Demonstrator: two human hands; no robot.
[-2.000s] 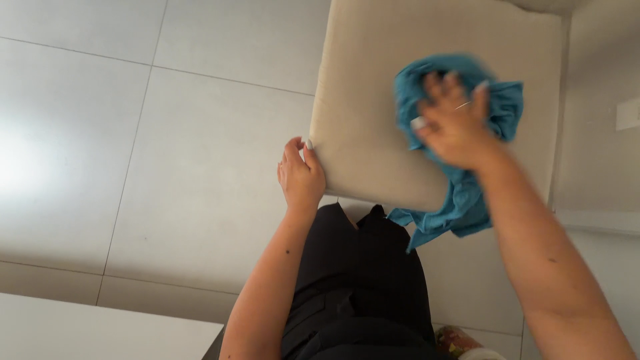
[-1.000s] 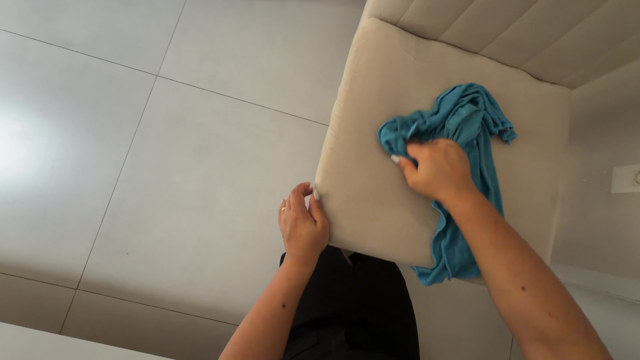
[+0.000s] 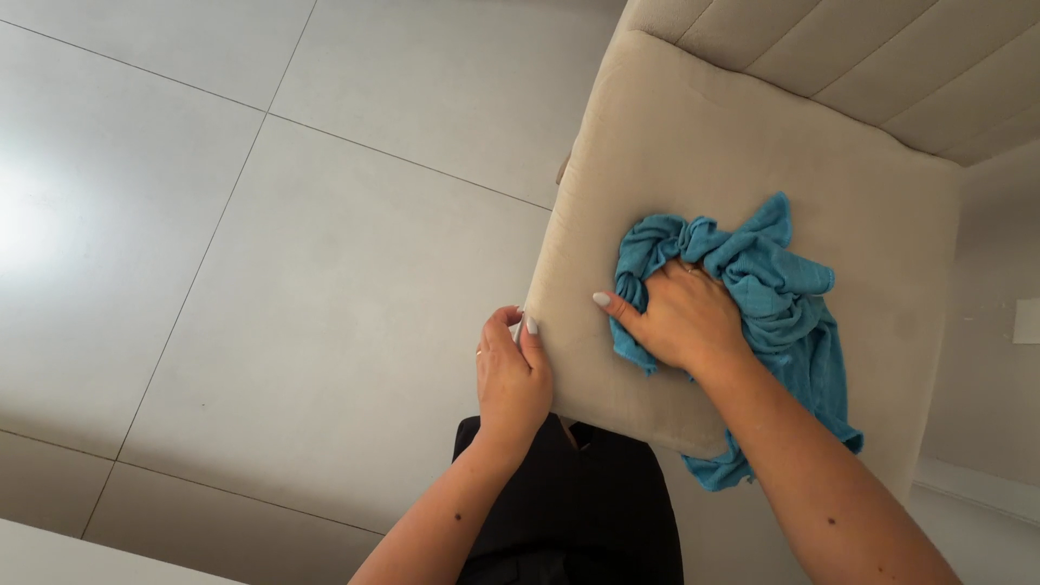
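Observation:
A beige upholstered chair seat (image 3: 756,138) fills the middle right of the view. Bunched on it lies a blue cloth (image 3: 780,284), one end trailing over the seat's near edge. My right hand (image 3: 691,313) presses on the cloth, its fingertips buried in the folds and its thumb out to the left over the cloth's edge. At the seat's left front corner, my left hand (image 3: 516,374) grips the edge between thumb and fingers; some of those fingertips are hidden by the seat.
The chair's channel-stitched backrest (image 3: 877,65) rises at the upper right, beside a wall (image 3: 995,268) with a white plate (image 3: 1027,321). Grey floor tiles (image 3: 349,244) spread across the left. A white surface (image 3: 89,561) crosses the lower left corner. My black-clothed legs (image 3: 577,504) are under the seat's front.
My right hand has kept moving the cloth over the seat, and the cloth is now bunched differently. My left hand stays at the seat's edge. The view has shifted, showing more of the backrest.

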